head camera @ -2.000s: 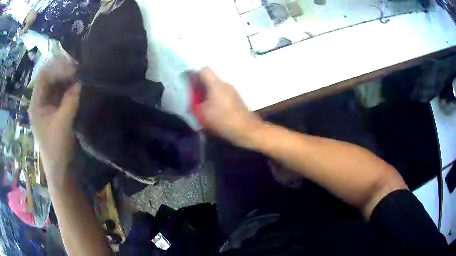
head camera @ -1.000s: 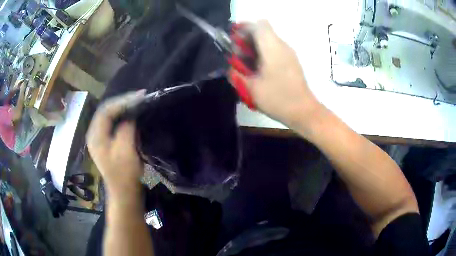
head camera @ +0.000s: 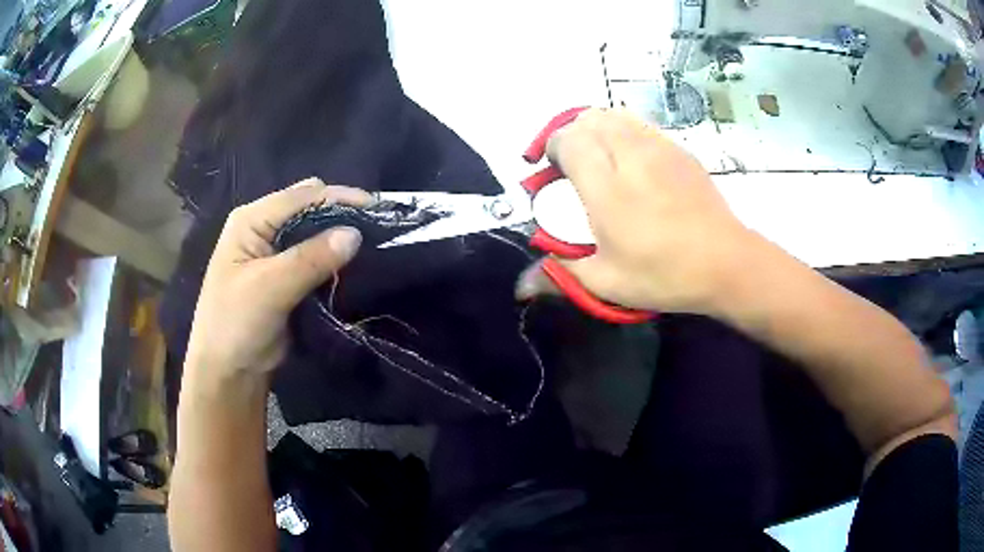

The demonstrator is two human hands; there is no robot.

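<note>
A large black garment (head camera: 313,119) hangs from the table's left part down over the lap. My left hand (head camera: 270,270) pinches its opening edge (head camera: 361,210) between thumb and fingers. My right hand (head camera: 647,216) holds scissors (head camera: 502,208) by their red looped handles. The silver blades are apart and point left, at the pinched edge close to my left fingertips. Pale stitching (head camera: 432,372) runs along the lower rim of the opening, and a thin reddish thread (head camera: 335,286) hangs below my left thumb.
A white sewing table (head camera: 486,81) lies beyond my hands, with a pale sewing machine (head camera: 917,86) at the upper right. A wooden-edged bench (head camera: 52,221) and a white board (head camera: 86,356) are at the left. Dark shoes (head camera: 135,458) stand at the lower left.
The scissors have come down and left to the garment edge and now show open blades. My left hand still grips the edge. The view has shifted, with the machine now more fully in sight.
</note>
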